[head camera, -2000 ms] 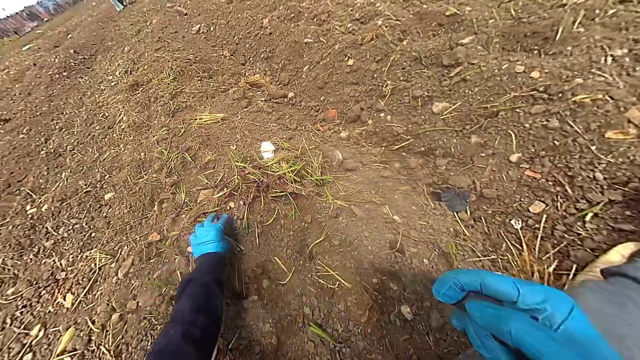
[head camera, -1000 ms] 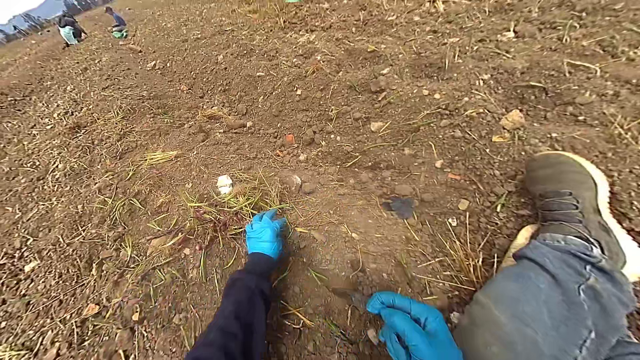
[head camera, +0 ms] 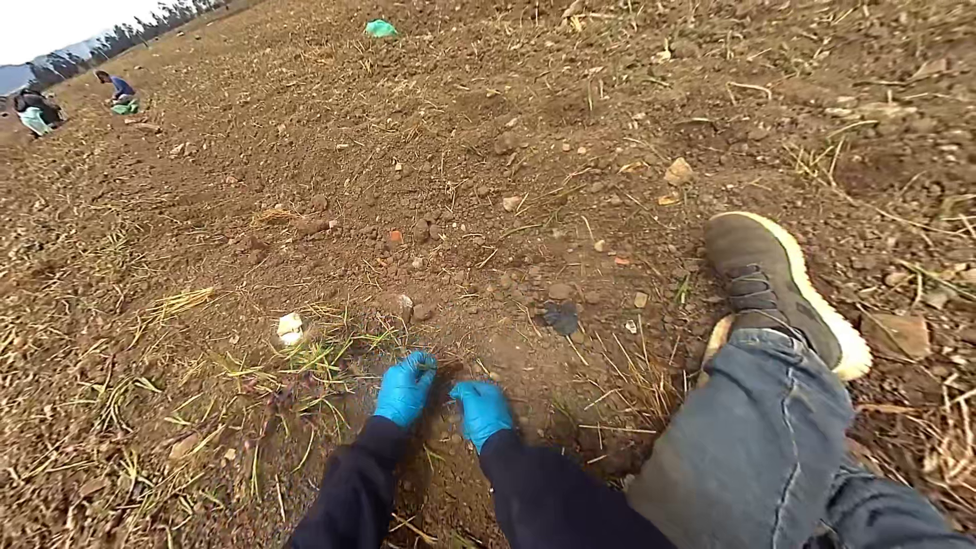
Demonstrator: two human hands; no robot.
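My left hand (head camera: 405, 389), in a blue glove, is low over the soil with its fingers curled at the right edge of a patch of green grass and reddish stems (head camera: 316, 362). Close to its right is my right hand (head camera: 482, 412), also blue-gloved, with bent fingers over bare soil. A small gap separates the two hands. Whether either holds anything is too small to tell. A crumpled white scrap (head camera: 290, 329) lies at the upper left of the grass patch.
A grey shoe (head camera: 778, 282) and a leg in jeans (head camera: 755, 435) are at the right. Stones, dry stalks (head camera: 648, 381) and a dark flat piece (head camera: 561, 317) lie on the soil. Farther off are a green bag (head camera: 380, 29) and two crouching people (head camera: 120, 89) (head camera: 38, 111).
My right hand has come in from the right, beside my left hand. My left hand has moved to the right side of the grass patch. The view has shifted, showing more of the leg and field.
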